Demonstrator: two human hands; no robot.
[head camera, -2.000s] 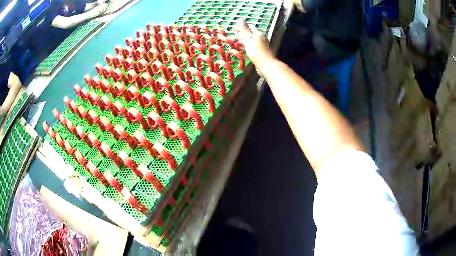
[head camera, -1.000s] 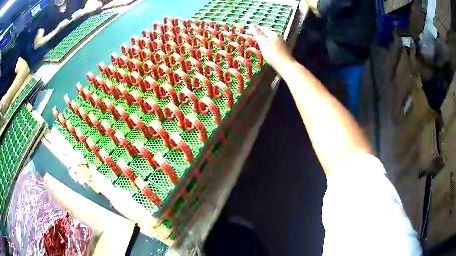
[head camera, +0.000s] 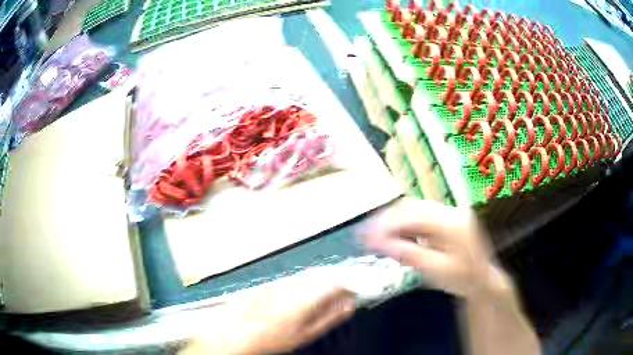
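Observation:
A clear plastic bag (head camera: 208, 111) lies on a tan cardboard sheet (head camera: 277, 215), with red plastic hooks (head camera: 229, 149) showing at its open side. At the right is a stack of layers of green perforated pieces (head camera: 479, 187) with red hooks standing up in rows. My right hand (head camera: 430, 243) is blurred, near the right front corner of the sheet and beside the stack. My left hand (head camera: 298, 319) is blurred, over the table's front edge. I see nothing held in either hand, though blur hides the fingertips.
A pile of cardboard sheets (head camera: 69, 215) lies at the left. A second bag (head camera: 59, 83) with purplish-red contents is behind it. Green grid layers (head camera: 187, 17) without hooks lie at the back. The green table (head camera: 166, 256) shows between the cardboard pieces.
The view has swung left, so the stack now shows at the right and the bag in the middle. My right hand has left the far end of the stack. My left hand has come into view.

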